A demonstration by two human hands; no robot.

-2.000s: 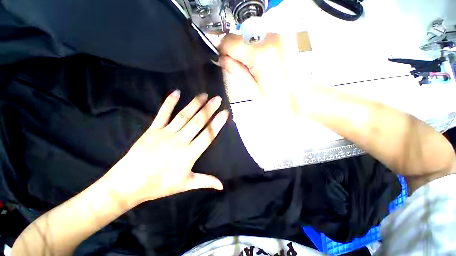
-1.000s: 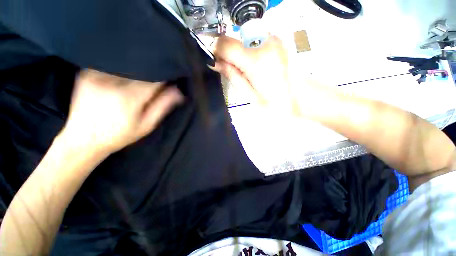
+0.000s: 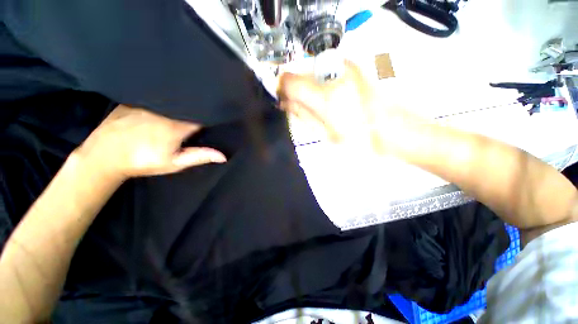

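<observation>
A large black garment [image 3: 253, 209] covers the left of the table and hangs over the front edge. A white strip [image 3: 218, 28] runs along its edge up to the needle area [image 3: 276, 52] of the sewing machine. My left hand [image 3: 149, 142] is at the left, its fingers hidden under a raised layer of the black fabric, its thumb showing on the lower layer. My right hand [image 3: 320, 101] is just below the machine head, its fingertips pinching the fabric edge near the white strip. Part of it is washed out by glare.
Black-handled scissors [image 3: 431, 19] lie behind my right hand. A tan plate [image 3: 384, 66] is set in the white bed. Dark small tools [image 3: 539, 92] lie at the right. A ruler strip [image 3: 412, 205] runs along the front edge. A blue crate [image 3: 443, 313] stands below.
My left hand, earlier spread flat on the fabric, has moved left and slipped its fingers under the upper layer. My right hand stays near the needle area, slightly lower in view.
</observation>
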